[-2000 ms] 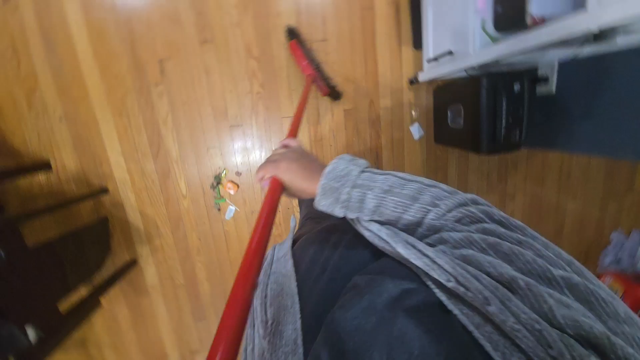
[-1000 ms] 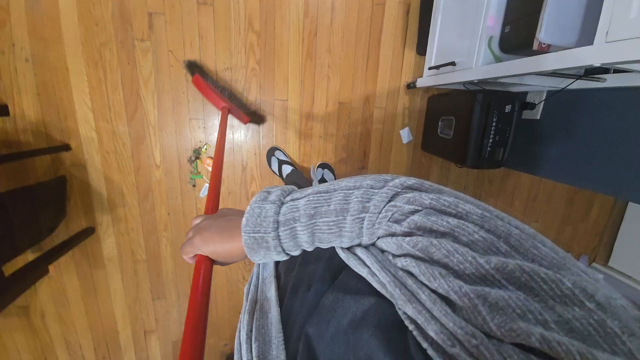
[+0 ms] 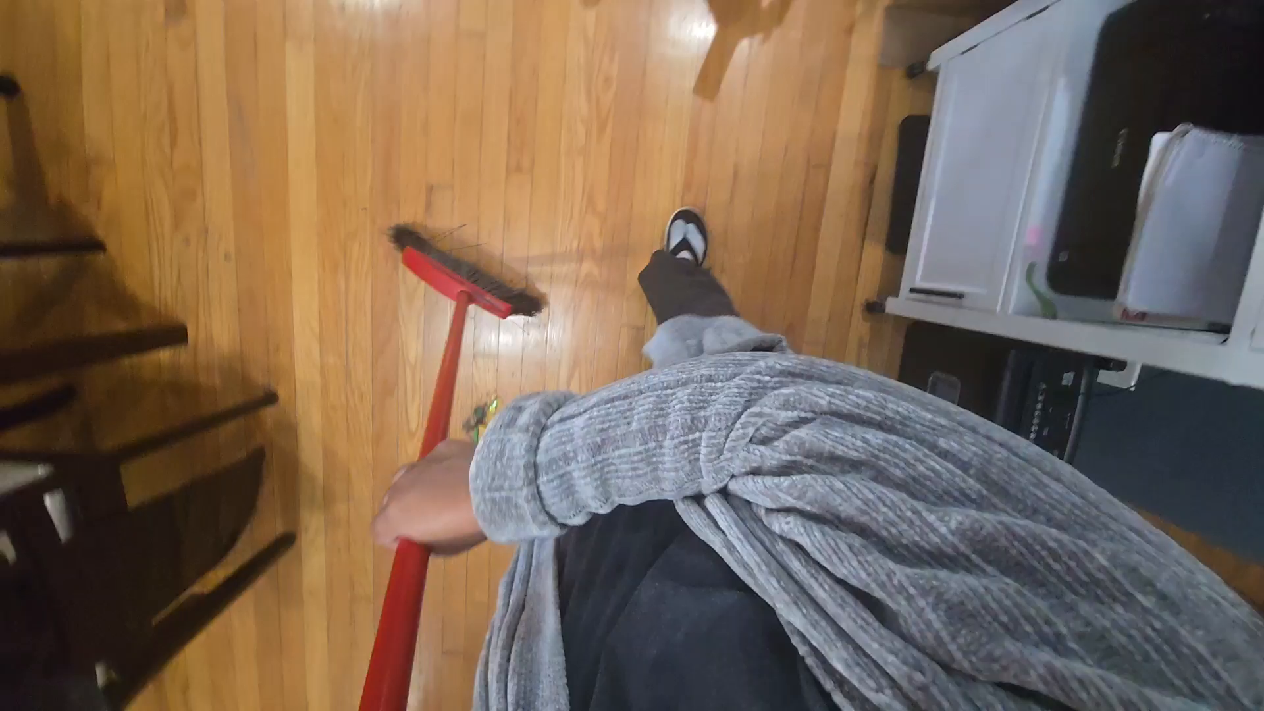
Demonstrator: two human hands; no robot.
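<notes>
My right hand [image 3: 430, 499], below a grey ribbed sleeve, is closed around the red handle of a push broom [image 3: 449, 370]. The broom's red head and dark bristles [image 3: 464, 276] rest on the wood floor, tilted down to the right. A small pile of green and yellowish debris [image 3: 481, 417] lies just above my hand, partly hidden by the sleeve cuff. My left hand is out of the picture.
Dark wooden chairs [image 3: 128, 434] stand at the left. A white cabinet [image 3: 973, 188] with a black Canon printer [image 3: 1111, 168] and papers is at the upper right, a black machine [image 3: 1032, 395] beneath it. My foot in a black sandal [image 3: 686, 237] is on the floor.
The broom head has swung from the right of the debris pile to the left of it, still in my right hand's grip. The view has shifted. One foot shows now where two showed a second ago.
</notes>
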